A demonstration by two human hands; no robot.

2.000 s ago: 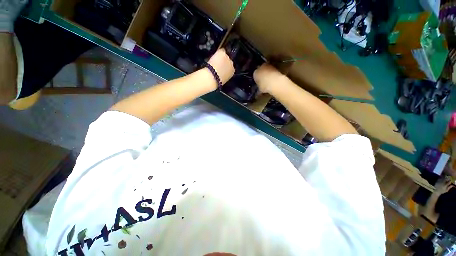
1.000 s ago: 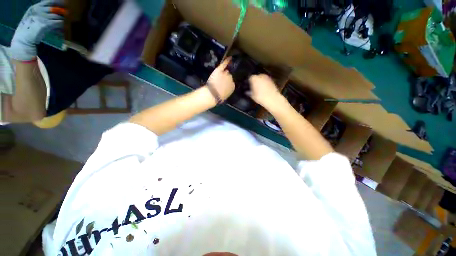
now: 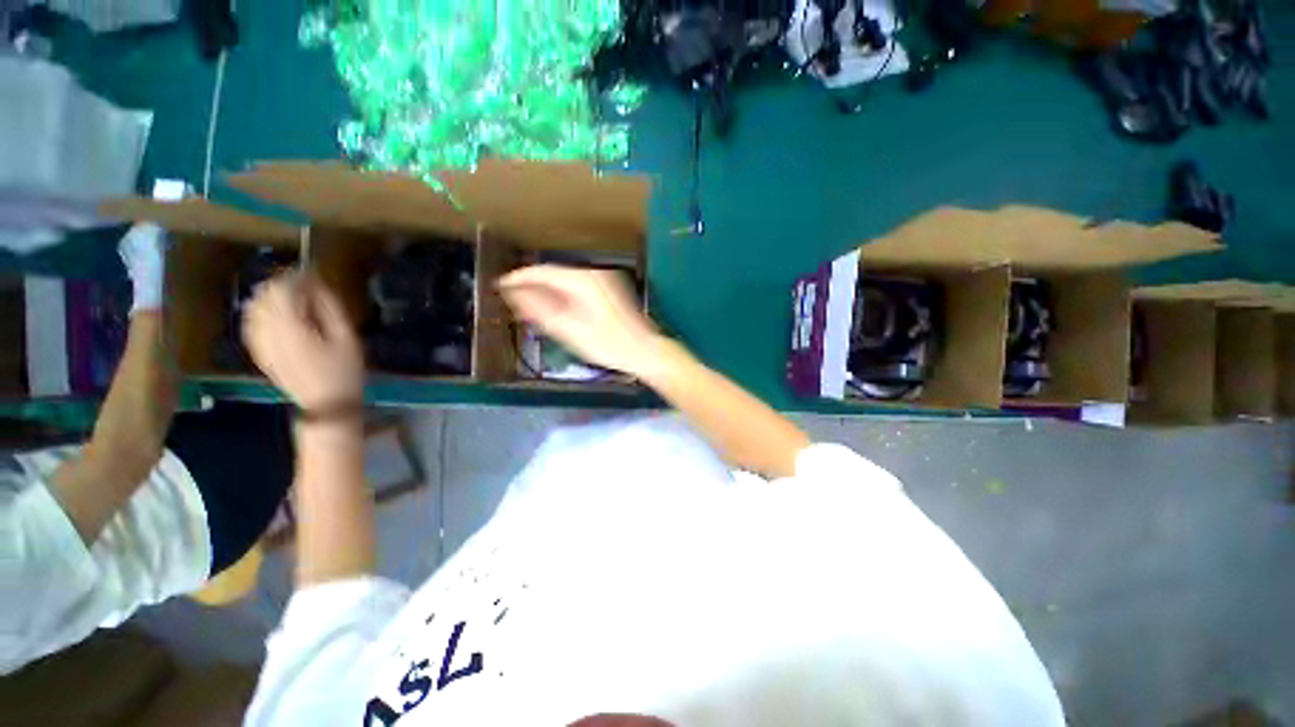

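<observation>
Three open brown cartons stand side by side in front of me at the bench's near edge. The middle carton point(image 3: 476, 305) holds black devices point(image 3: 423, 298). My left hand point(image 3: 301, 341) is blurred, over the front of the left carton, which has dark contents. My right hand point(image 3: 582, 313) is over the right carton, fingers pointing left near its left divider. Dark and white contents point(image 3: 568, 355) show below that hand. I cannot tell if either hand holds anything.
Green packets point(image 3: 469, 85) are heaped behind the cartons. Black cables and parts point(image 3: 710, 43) lie at the back. More cartons point(image 3: 966, 334) with black devices stand to the right. A co-worker's gloved hand point(image 3: 145, 263) is at the left carton's edge. Black pieces point(image 3: 1179, 85) lie at back right.
The view has turned and levelled. My hands have come out of the carton they were in and moved apart, left hand leftward. The green packet heap has come into view.
</observation>
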